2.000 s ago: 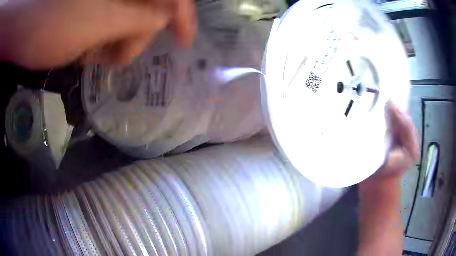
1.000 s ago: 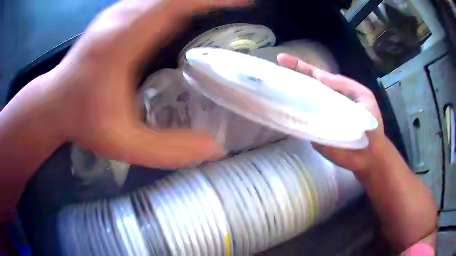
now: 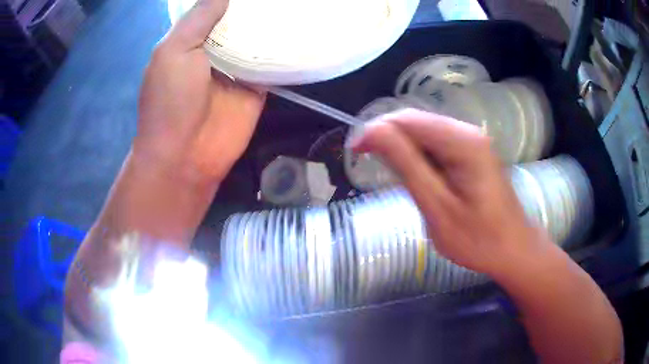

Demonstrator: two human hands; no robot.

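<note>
A white component reel point(image 3: 306, 35), cut off by the top edge, is overexposed and tilted. My left hand point(image 3: 192, 114) holds it at its lower left rim. A thin pale strip, like carrier tape point(image 3: 317, 108), runs from under the reel down to the right. My right hand point(image 3: 448, 185) pinches its end between thumb and finger. Below, a long row of reels point(image 3: 341, 249) stands on edge in the black bin, partly behind my right hand. No label can be read on the held reel.
A second group of reels point(image 3: 512, 117) lies at the bin's right rear. A small roll with a white label point(image 3: 285, 180) sits behind the long row. The black bin's rim point(image 3: 491, 27) runs round them. A blue plastic object point(image 3: 39, 263) is at left, grey-blue drawers point(image 3: 630, 131) at right.
The reel has passed from my right hand to my left and moved to the upper left. My right hand now grips the strip. The view has shifted and shows more of the bin.
</note>
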